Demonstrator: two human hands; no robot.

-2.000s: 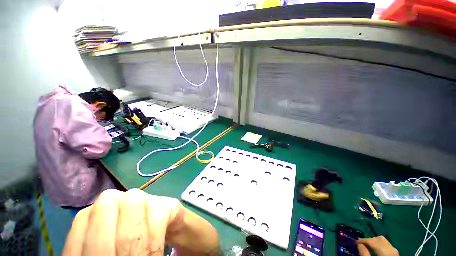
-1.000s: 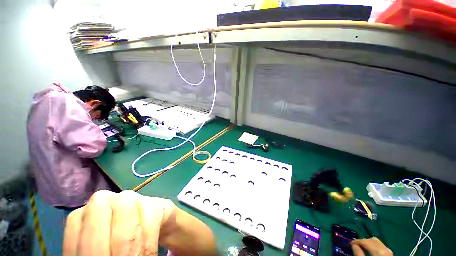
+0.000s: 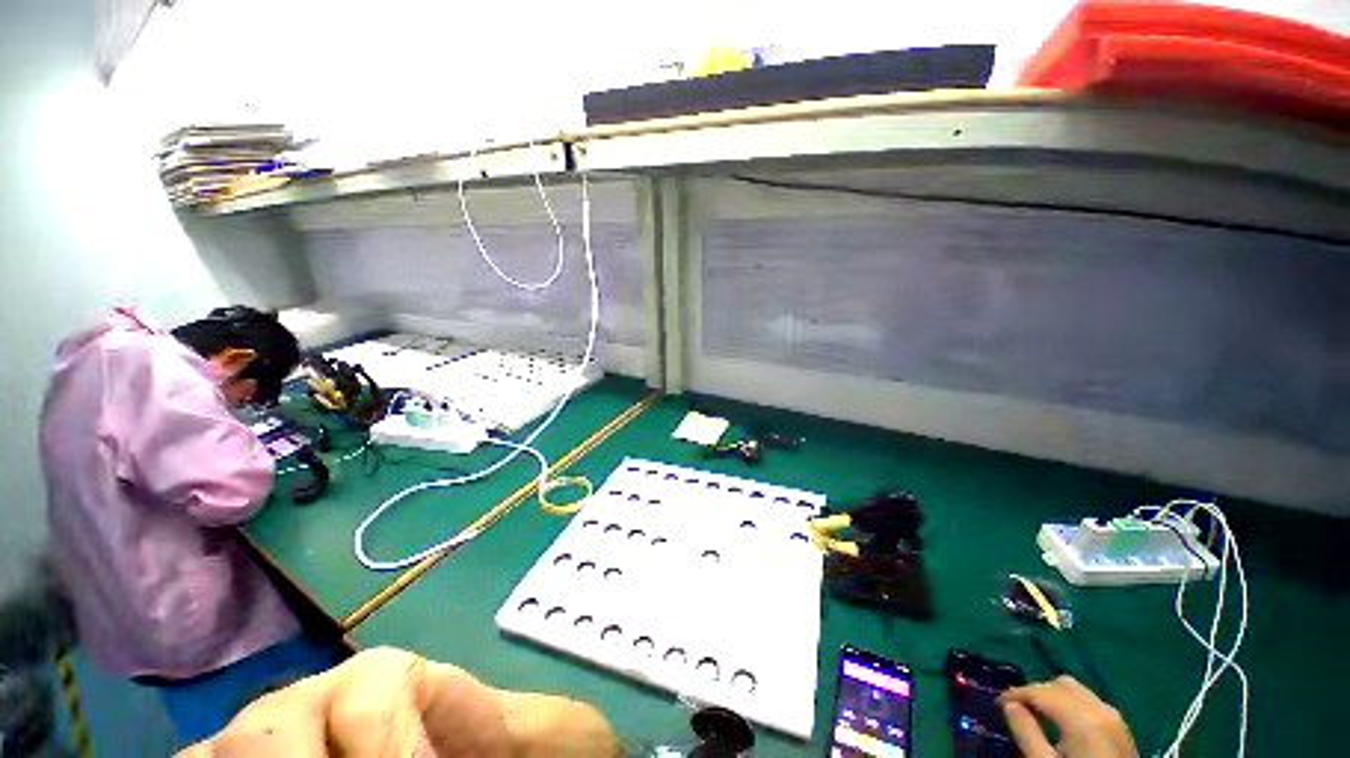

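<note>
My left hand (image 3: 407,714) is large and close at the bottom left, cut off by the lower edge; its fingers curl in and what it may hold is hidden. My right hand (image 3: 1069,720) is at the bottom right, fingertips on the dark-screened test phone (image 3: 980,699). A second test phone (image 3: 872,702) with a brighter purple-and-white screen lies left of it. A black round charging case (image 3: 721,732), lid raised, is partly cut off between my left hand and the phones.
A white tray (image 3: 674,592) with round pockets lies in the middle. A black stand (image 3: 881,555) with yellow parts is at its right. A power strip (image 3: 1128,549) with white cables is farther right. A coworker in pink (image 3: 156,489) sits left. A shelf (image 3: 829,133) spans above.
The view has shifted, so the bench things sit farther left in the picture. The stand's yellow part shows at its left side now. My left hand sits lower; my right hand remains at the dark phone.
</note>
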